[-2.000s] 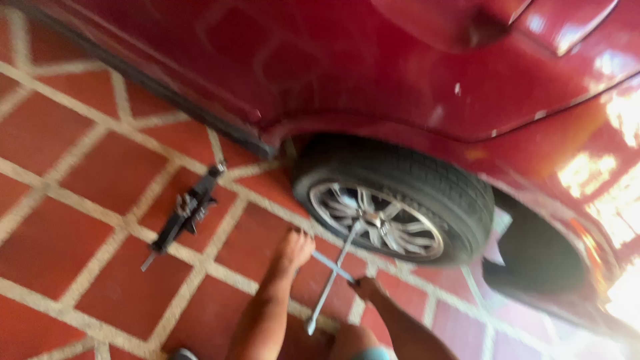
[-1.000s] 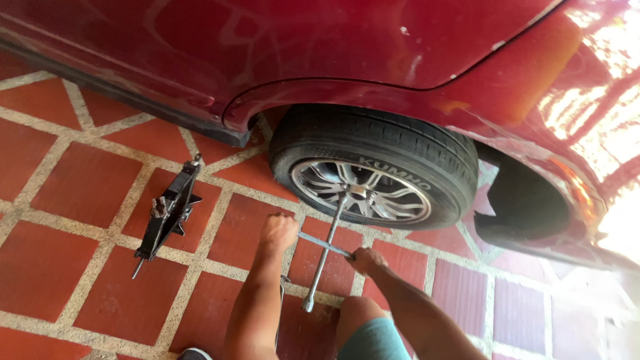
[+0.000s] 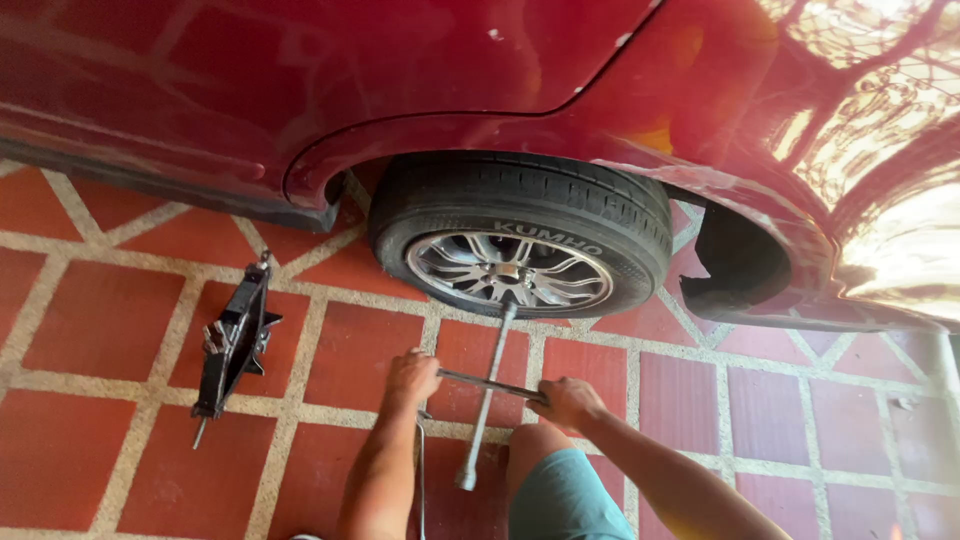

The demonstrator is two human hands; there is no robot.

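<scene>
A metal four-way lug wrench (image 3: 487,390) is held across its short bar by both fists. My left hand (image 3: 414,377) grips the left end of that bar and my right hand (image 3: 571,403) the right end. The wrench's upper socket stands in front of the lower rim of the alloy wheel (image 3: 508,271), apart from the hub nuts as far as I can see. Its opposite socket points down toward the floor near my bare knee. The wheel's black tire (image 3: 525,184) sits under the red car's fender.
A black scissor jack (image 3: 236,337) lies on the red tiled floor (image 3: 360,345), left of the wheel. A thin metal rod (image 3: 421,480) lies beside my left forearm. The red car body (image 3: 450,67) spans the top, with its dark sill (image 3: 172,196) low above the tiles.
The lug wrench's upper socket was at the wheel's center a second ago; now it is off the nuts, nearer to me. Both hands have kept their hold on the bar.
</scene>
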